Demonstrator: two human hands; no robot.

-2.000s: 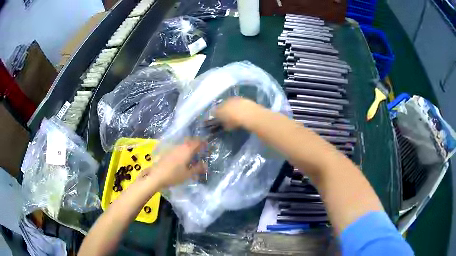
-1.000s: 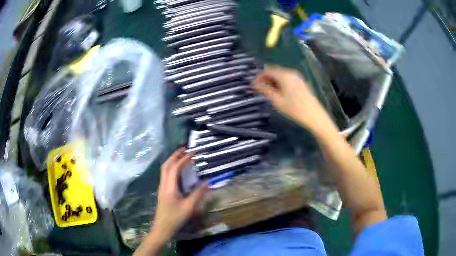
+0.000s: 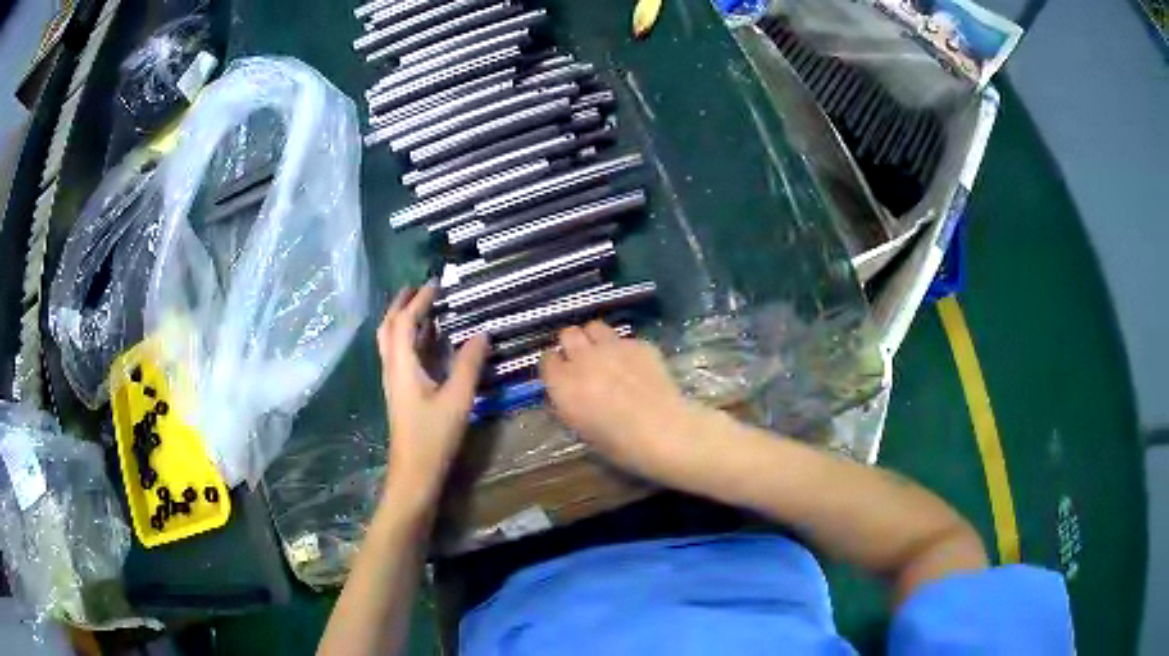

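Grey steel tubes (image 3: pixel 513 212) lie side by side in a long, uneven row on the green bench top. My left hand (image 3: pixel 426 391) is at the left ends of the nearest tubes, thumb and fingers apart. My right hand (image 3: pixel 615 397) is over the right part of the nearest tubes, fingers curled down onto them; whether it grips one is hidden. A thin blue stick (image 3: pixel 509 400) lies between my hands at the near end of the row.
A large open plastic bag (image 3: pixel 289 295) with dark tubes in it lies left. A yellow tray (image 3: pixel 192 477) holds small black parts. More bags lie at far left. A newspaper-lined crate (image 3: pixel 964 167) with dark tubes stands right of the bench. Brown cardboard (image 3: pixel 545 481) edges the front.
My hands have left the plastic bag and come to the tube row. The view has turned right. My right hand has moved from the row's right side to its near end; the slanted tube now lies in line.
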